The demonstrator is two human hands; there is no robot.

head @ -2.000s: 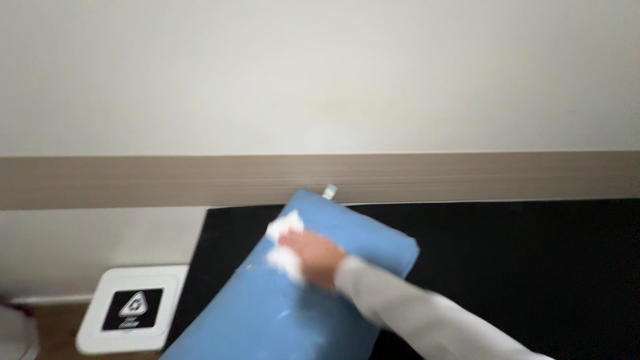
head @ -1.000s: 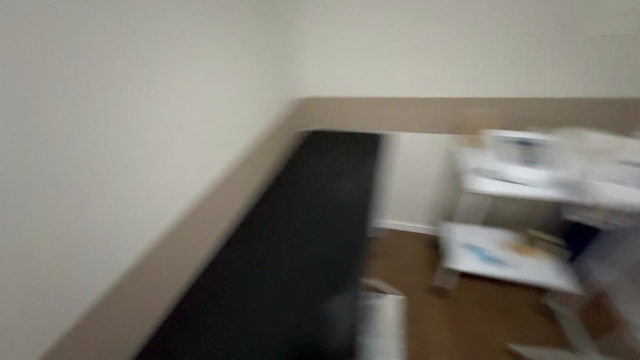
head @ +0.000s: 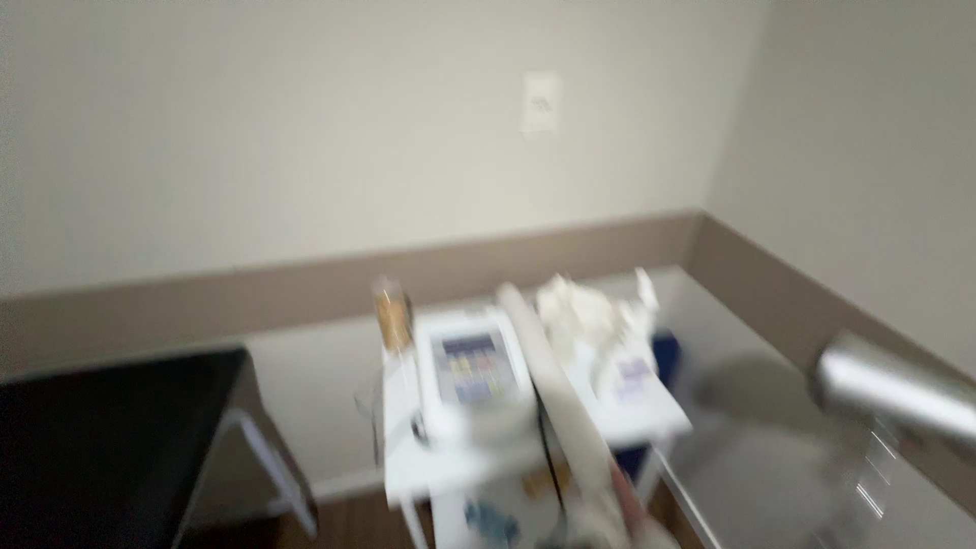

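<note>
Strong blur covers the view. Part of my right hand appears low, right of centre, against the lower part of a long whitish roll or tube; whether its fingers close round it cannot be told. The roll slants up and left, across a white cart. Left of the roll, on the cart, stands a white device with a display panel. Crumpled white material lies to the roll's right, near a white item with purple marks. My left hand is out of view.
A black padded table is at the left. An amber-coloured bottle or tube stands at the cart's back left. A blue item lies on the lower shelf. At right, a silvery cylinder juts in. Walls stand behind and right.
The view has swung far to the right. Two seconds ago my right hand was on a blue pillow with white tissue or cloth; now it is beside the whitish roll, and the pillow is out of view.
</note>
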